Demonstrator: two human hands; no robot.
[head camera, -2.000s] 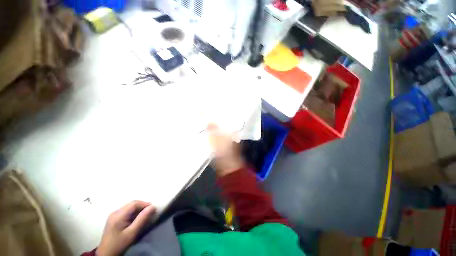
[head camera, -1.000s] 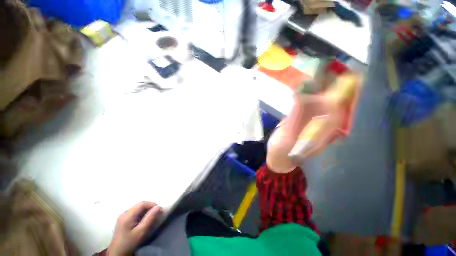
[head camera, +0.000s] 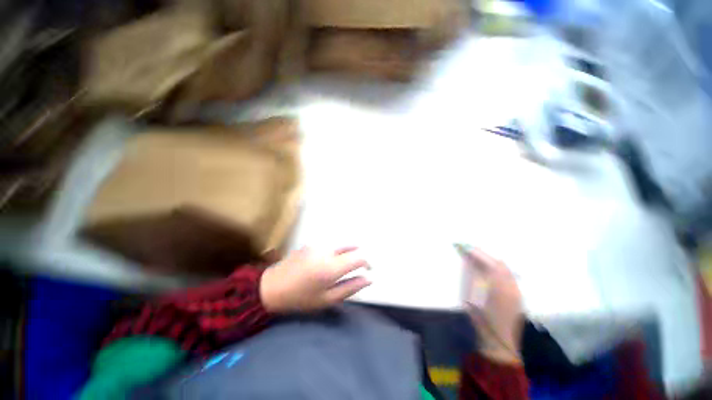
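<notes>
A brown bag body lies on the white tabletop at the left, with a darker fold along its near side. My left hand is at the table's front edge, right of the bag and apart from it, fingers spread and empty. My right hand is at the front edge further right, blurred. It appears closed on a slim, pale pen-like tool, with a small greenish spot near the fingertips. The tool's exact shape is blurred.
Brown bag pieces are heaped at the back and back left. A small dark box-like device and dark threads lie at the back right. A blue bin is below the table at the left. Something blue shows below the right side.
The view has swung left, bringing more of the bags into sight. My right hand has come back from the red crate to the table's front edge. My left hand's fingers have spread.
</notes>
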